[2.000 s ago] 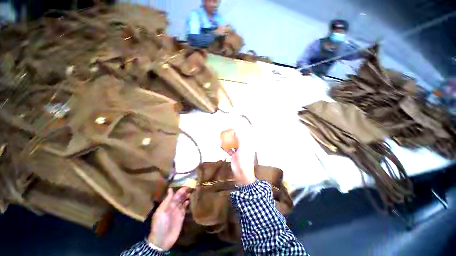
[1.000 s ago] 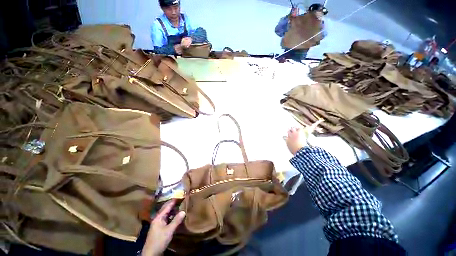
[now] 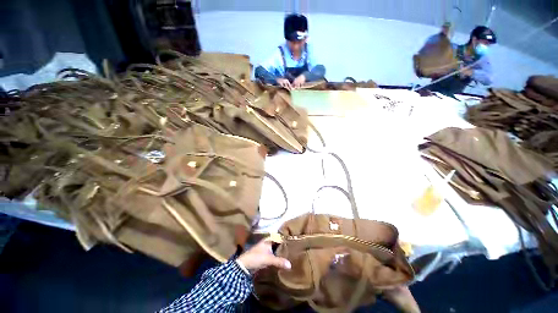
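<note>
A brown tote bag (image 3: pixel 342 269) lies at the table's front edge, its gold zipper running across and its looped handles standing above. My left hand (image 3: pixel 264 255) grips the bag's left end beside the pale zipper end tab (image 3: pixel 276 238), thumb in front. My right hand (image 3: pixel 401 299) is at the bag's lower right side, low in the picture; its fingers are hidden by the bag, so its grip cannot be told. The amber glue bottle (image 3: pixel 428 200) lies on the white sheeting to the right, its pale nozzle pointing up and right, out of my hands.
A large heap of brown bags (image 3: pixel 214 183) covers the left. A smaller stack (image 3: pixel 489 153) lies right, handles hanging over the edge. Dark small pieces (image 3: pixel 391 104) and a pale green board (image 3: pixel 324 101) are at the far side. Two people (image 3: pixel 295 58) work across the table.
The glue bottle was in my right hand; it now lies on the table. My right hand has moved down to the bag's right side. The view has turned left.
</note>
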